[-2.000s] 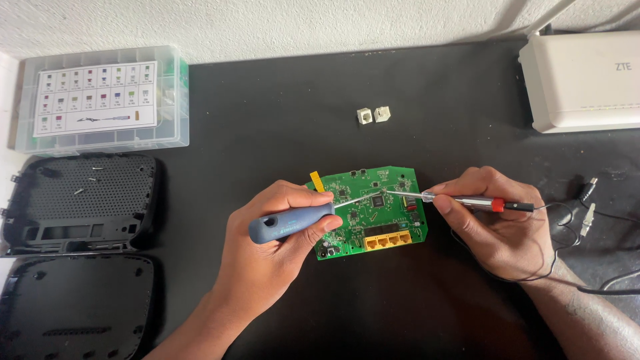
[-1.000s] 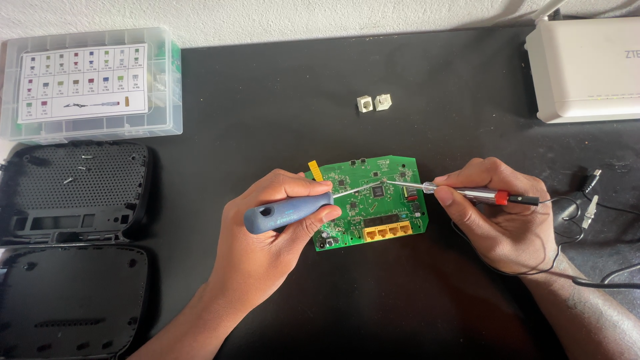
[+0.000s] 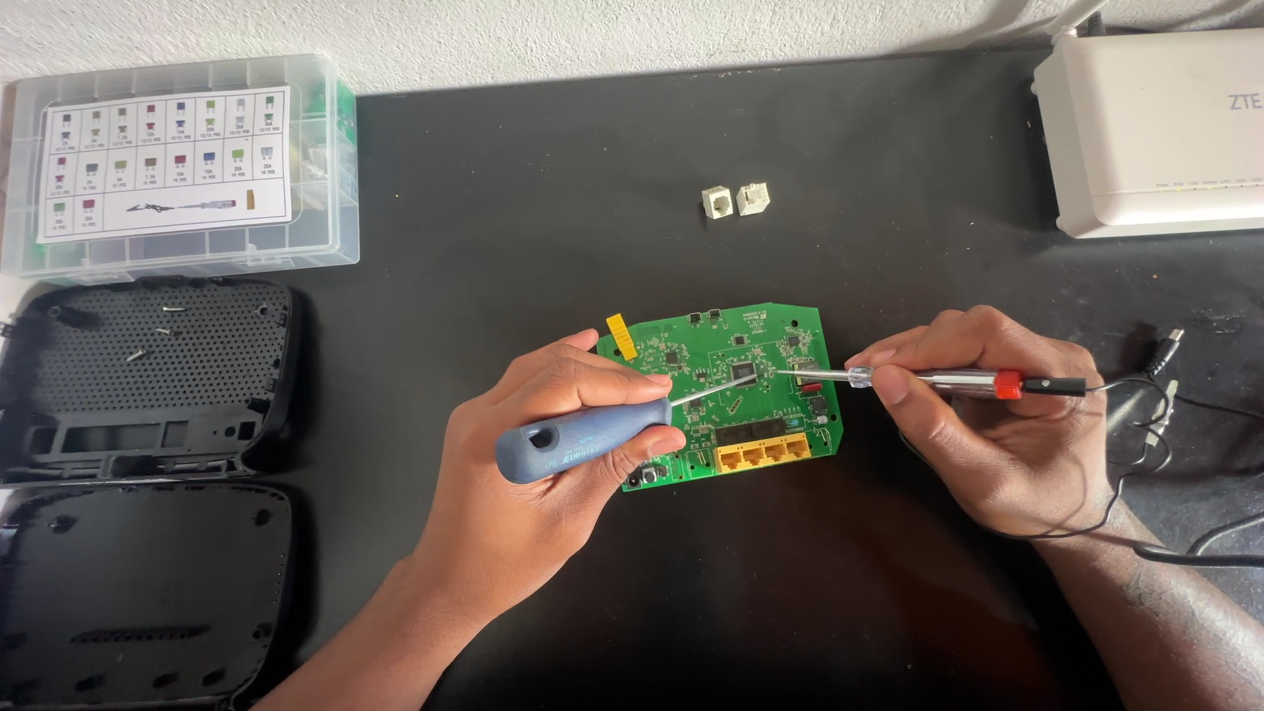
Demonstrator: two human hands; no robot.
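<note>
A green router circuit board (image 3: pixel 731 341) with a row of yellow Ethernet ports (image 3: pixel 762 452) lies on the black table. My left hand (image 3: pixel 538 434) grips a blue-handled screwdriver (image 3: pixel 583 440), whose shaft reaches over the board with its tip at the square black chip (image 3: pixel 744 373). In my right hand (image 3: pixel 997 425) is a test-light probe (image 3: pixel 948 382) with a clear barrel, a red collar and a black lead. Its tip is over the board, just right of the chip; whether it touches cannot be told. A yellow piece (image 3: pixel 621 337) stands at the board's upper left edge.
Two small white jack connectors (image 3: pixel 735 200) lie behind the board. At the left are a clear plastic fuse box (image 3: pixel 326 188) and two black router shell halves (image 3: pixel 197 375), one holding several screws. A white ZTE router (image 3: pixel 1145 148) stands back right; black cables (image 3: pixel 1170 346) lie at the right.
The screwdriver's tip has shifted down from above the chip onto or over it. The probe remains over the board's right part. Both hands keep their tools.
</note>
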